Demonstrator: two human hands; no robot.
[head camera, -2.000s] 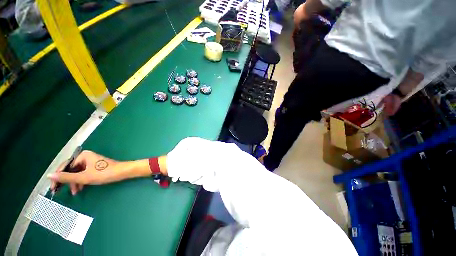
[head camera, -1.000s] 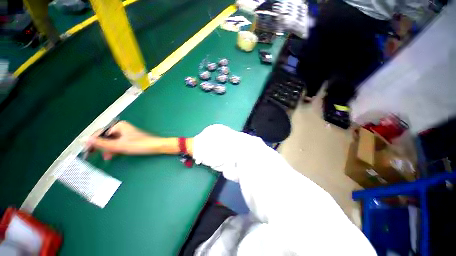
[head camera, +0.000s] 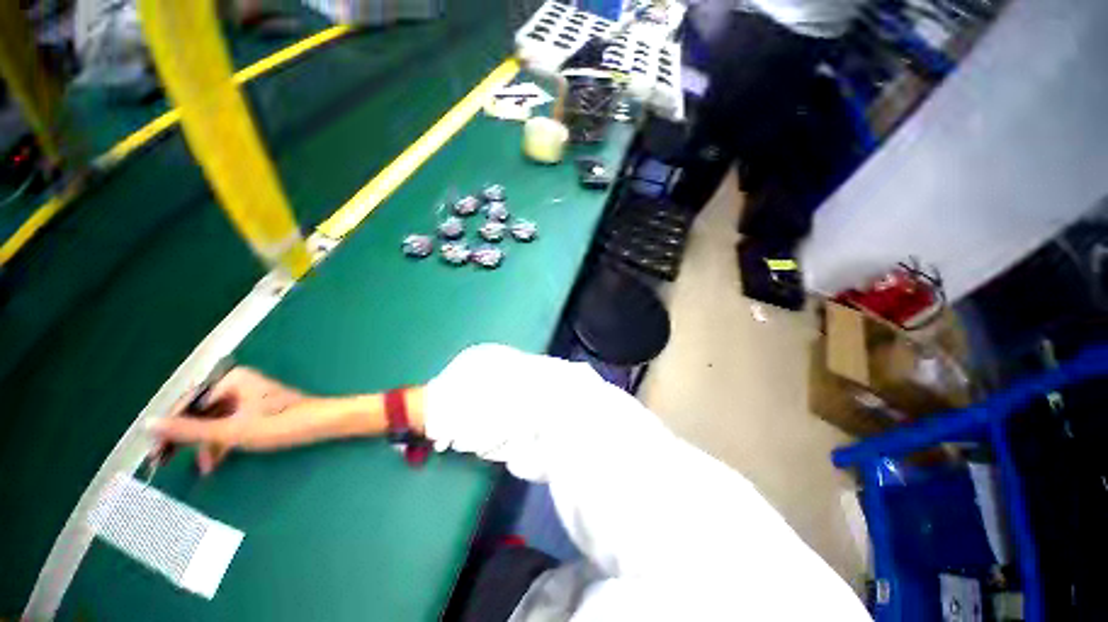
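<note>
My right hand (head camera: 231, 413) is at the lower left, slightly blurred, holding dark tweezers (head camera: 204, 399) like a pen. The tips point down at the upper left end of a white label sheet (head camera: 170, 532). The sheet has rows of small dark marks and a blank lower right end, and lies flat on the green bench mat. Whether a label is on the tips cannot be seen. Several round dark and silver modules (head camera: 454, 253) stand in a loose cluster further up the bench. My left hand is not in view.
A yellow post (head camera: 231, 146) rises at the bench's far edge. A pale yellow round object (head camera: 546, 140) and white parts trays (head camera: 565, 37) are up the bench. Right of it are a black stool (head camera: 621, 314), an open cardboard box (head camera: 851, 365), a blue frame (head camera: 930, 437) and a person in dark trousers (head camera: 778, 103).
The view has swung away and back, and the red tray seen one second ago at lower left is out of view. My right hand stays at the sheet's end with the tweezers. The other person stands further back.
</note>
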